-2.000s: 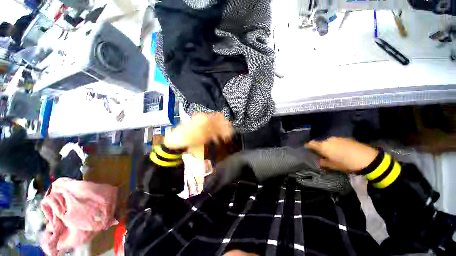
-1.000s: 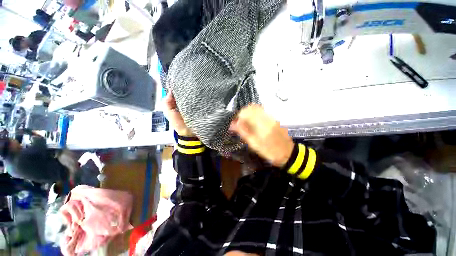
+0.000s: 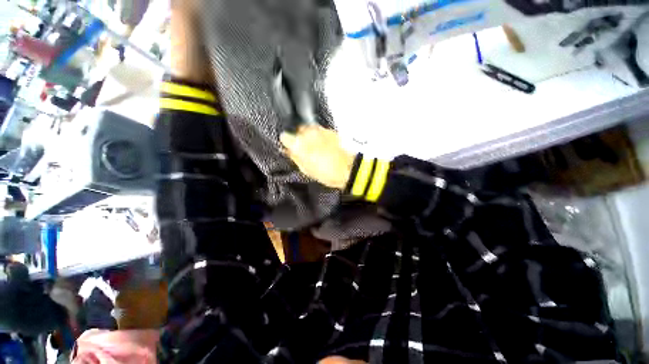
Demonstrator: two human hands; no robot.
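The black-and-white tweed garment (image 3: 245, 67) runs from the top edge down to my lap, blurred, with a slit showing smooth grey cloth (image 3: 295, 85). My right hand (image 3: 320, 153) lies at the lower end of this slit, its fingers closed on the garment. My left hand (image 3: 186, 39) reaches up along the garment's left side. It is blurred and cut off by the top edge, so its fingers are hidden.
A white sewing machine (image 3: 455, 21) stands at the top right. Black snips (image 3: 507, 77) and a blue stick (image 3: 477, 48) lie on the white table (image 3: 427, 117). A grey box-shaped device (image 3: 107, 156) is at the left, with pink cloth (image 3: 117, 347) below.
My left hand has moved from the garment's lower left side up to the top edge. My right hand has moved slightly left. The garment has shifted, and its slit now shows grey cloth.
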